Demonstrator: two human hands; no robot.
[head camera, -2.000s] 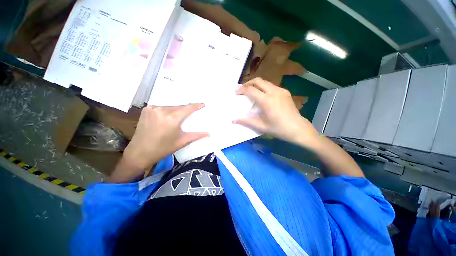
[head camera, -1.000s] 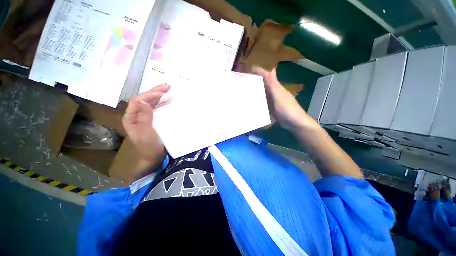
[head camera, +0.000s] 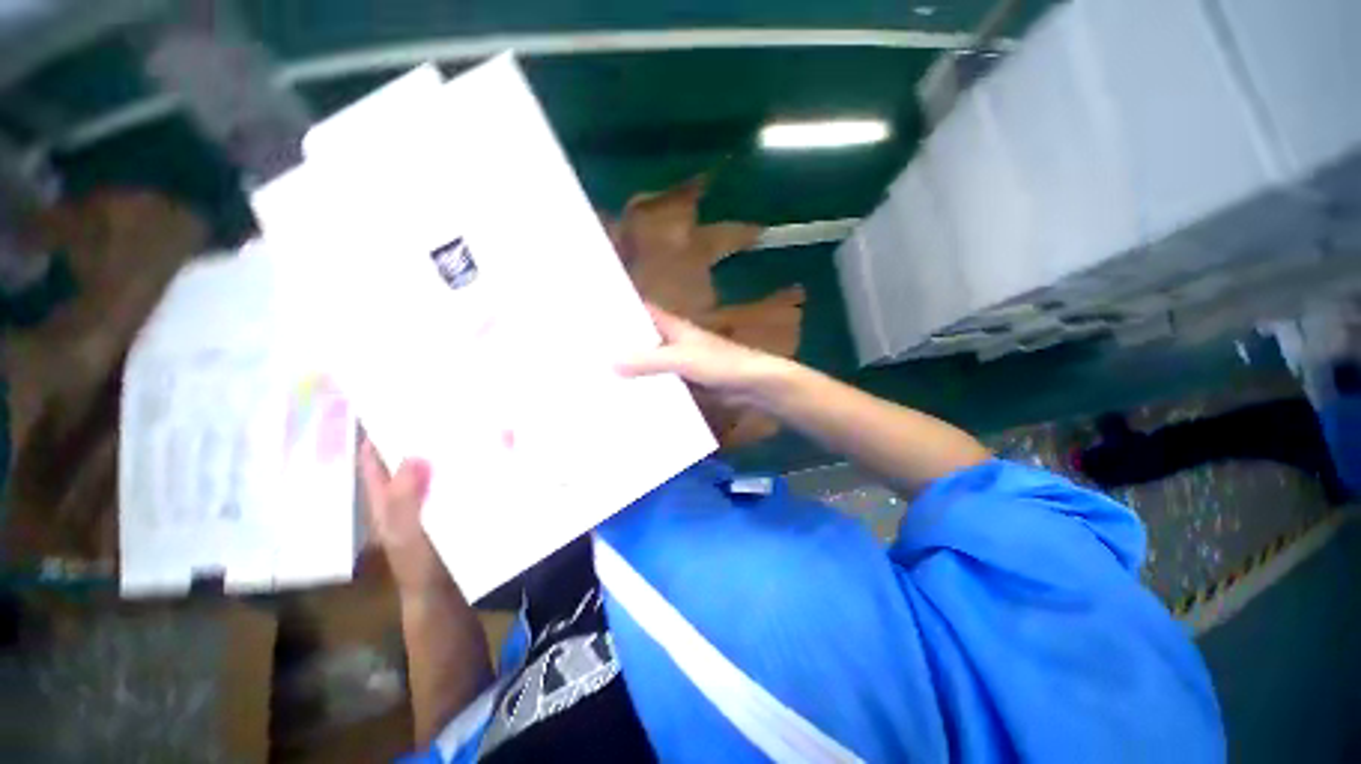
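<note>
A white printed carton (head camera: 508, 358) with a small dark square mark is held up in front of me, tilted. My left hand (head camera: 397, 500) grips its lower left edge, with the fingers partly hidden behind it. My right hand (head camera: 690, 358) grips its right edge, thumb on top. A white carton blank (head camera: 224, 433) with small print and a pink picture lies on a pile at the left, partly covered by the held carton. The picture is blurred, and I cannot tell whether the held piece is one layer or several.
Brown kraft paper (head camera: 672, 246) lies crumpled behind the held carton and at the far left. Stacked white boxes (head camera: 1030, 164) form a long row at the right. A person's blue sleeve (head camera: 1333, 381) shows at the right edge. Littered grey floor (head camera: 1216, 515) lies beyond.
The view has turned. The carton in my hands is raised and tilted, with a larger face and a dark mark now showing. The right blank pile is no longer visible separately.
</note>
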